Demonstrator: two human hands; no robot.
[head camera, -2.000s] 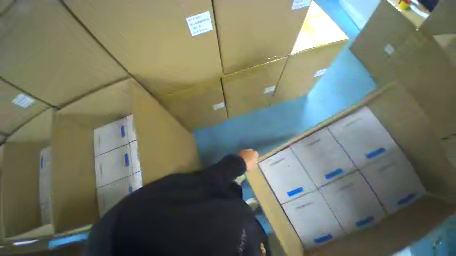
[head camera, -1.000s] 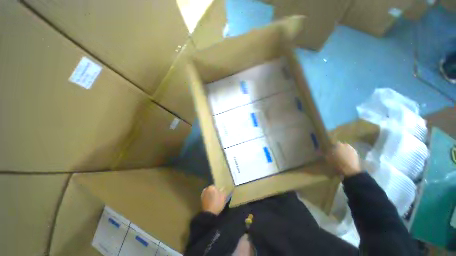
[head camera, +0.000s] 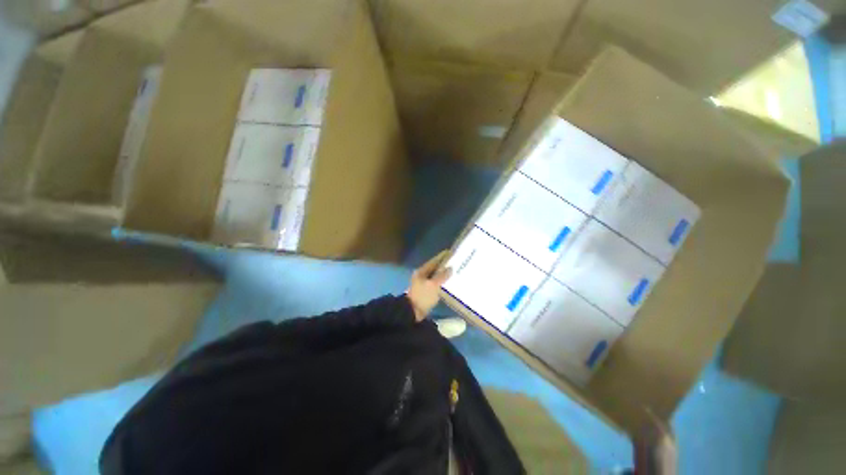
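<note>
A large open brown master carton (head camera: 733, 186) is tilted at the right of centre. Rows of white retail boxes (head camera: 506, 206) with blue labels lie inside it. My left hand (head camera: 427, 285) grips the carton's left rim. My right hand (head camera: 655, 445) is at the carton's lower corner near the bottom edge, blurred and partly cut off, and appears to hold the rim there; its fingers cannot be made out clearly.
Another open carton (head camera: 357, 176) with white boxes stands at the upper left, with one more open carton (head camera: 79, 121) beyond it. Closed cartons (head camera: 464, 93) line the back. More brown cardboard (head camera: 779, 334) is at the right. Blue floor (head camera: 269, 288) shows between them.
Since one second ago the view has turned, and the held carton now lies at the right of centre, angled differently. The open cartons at the left show more fully. Both hands remain at the carton.
</note>
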